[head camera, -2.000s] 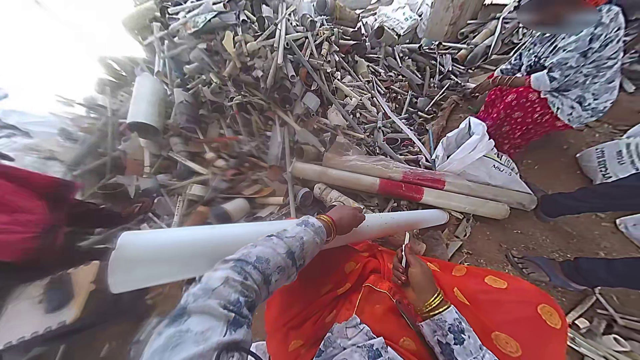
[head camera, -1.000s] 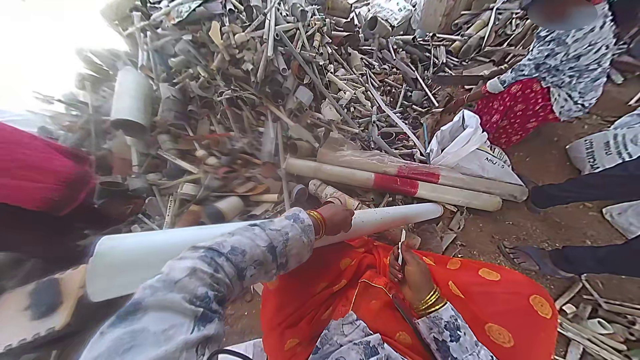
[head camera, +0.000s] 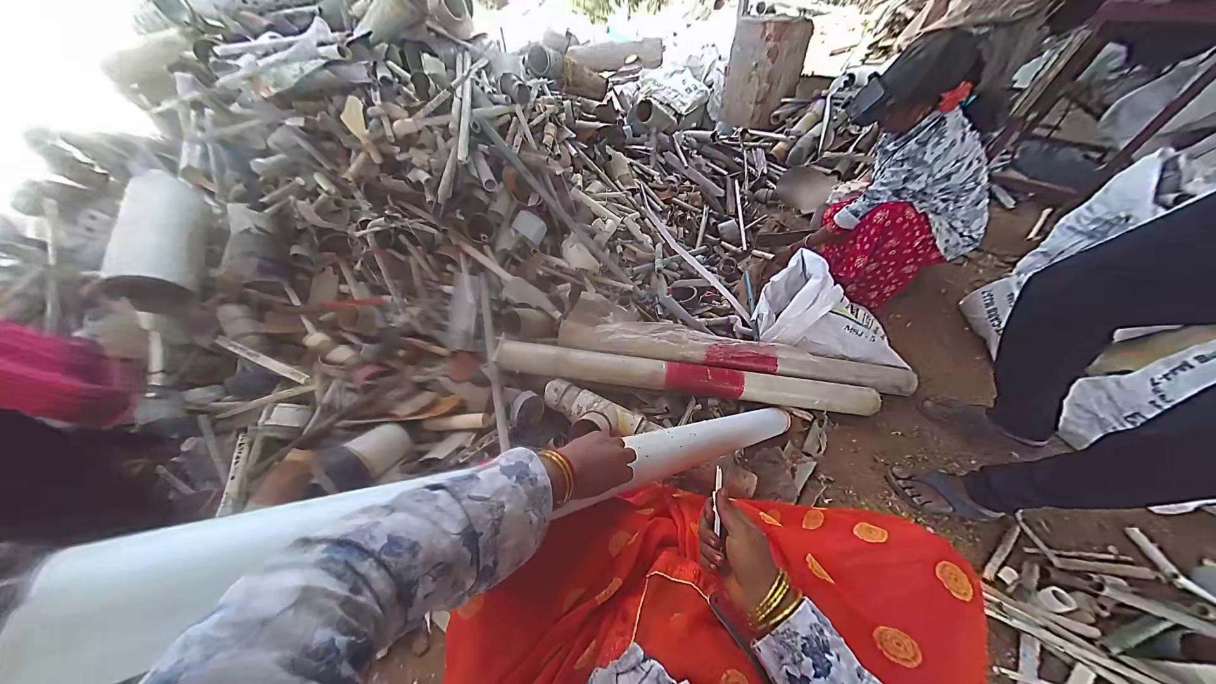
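A long white plastic pipe (head camera: 285, 532) runs from the lower left to the middle, lying along the edge of my lap. My left hand (head camera: 594, 467) rests on top of it, fingers curled over its near-right stretch. Over the orange cloth on my lap, my right hand (head camera: 739, 551) is closed around a small, thin pale tool (head camera: 718, 489) that points upward; its exact kind cannot be told. Beyond the white pipe lie two pale pipes with red bands, the nearer pipe (head camera: 608, 369) and the farther pipe (head camera: 817, 369), side by side.
A large heap of scrap plastic pipes (head camera: 418, 209) rises ahead. One person (head camera: 921, 180) sits at its right edge, near a white sack (head camera: 817, 304). Another person's dark-trousered legs (head camera: 1092, 475) extend in from the right. Thin scraps (head camera: 1073, 589) lie lower right. Red cloth (head camera: 62, 375) shows at left.
The view has shifted, showing more of the seated person and the far side of the heap. Both hands keep their holds.
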